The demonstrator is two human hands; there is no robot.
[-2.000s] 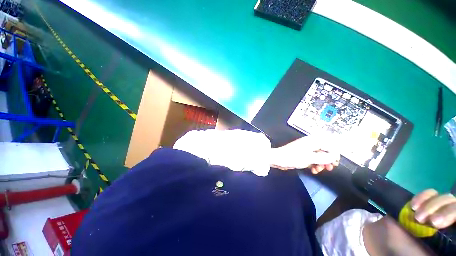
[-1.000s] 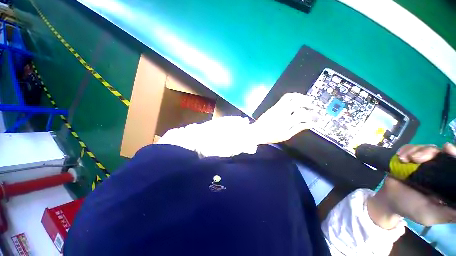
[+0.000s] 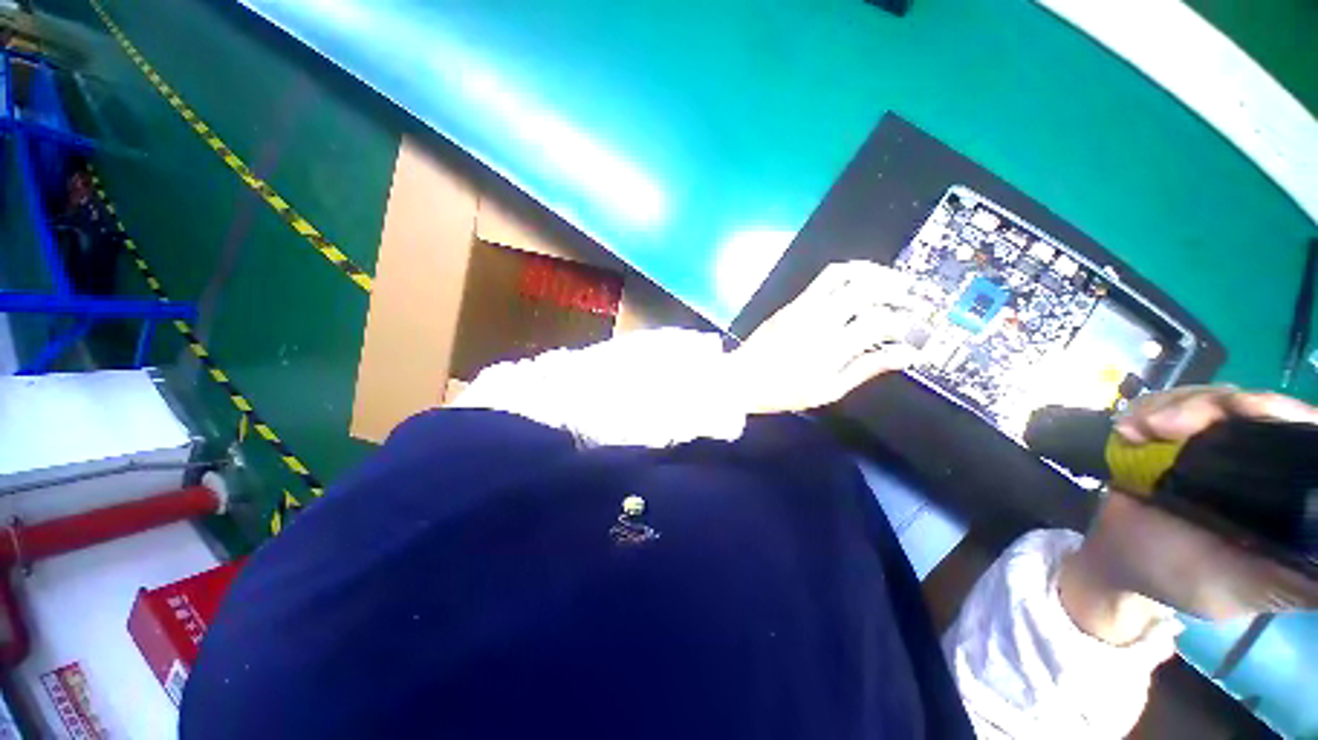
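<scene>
The circuit board (image 3: 997, 311) with a blue square chip lies in the shallow metal housing (image 3: 1188, 351), on the black foam pad (image 3: 853, 203). My left hand (image 3: 853, 333), washed out by glare, rests at the housing's left edge; its fingertips touch the edge area, and I cannot tell whether they grip it. My right hand (image 3: 1207, 499) is closed around the thick black electric screwdriver (image 3: 1265, 484) with a yellow band. The screwdriver's dark front end points left over the housing's near edge; its tip is not clearly visible.
A dark thin tool, perhaps tweezers (image 3: 1302, 318), lies at the right edge. An open brown cardboard box (image 3: 419, 289) with red packaging (image 3: 571, 286) stands below the bench edge. The corner of a black tray (image 3: 890, 5) shows at the top.
Since two seconds ago, my left hand has moved from the near side to the housing's left edge. My right hand has brought the screwdriver up and left over the housing's near edge.
</scene>
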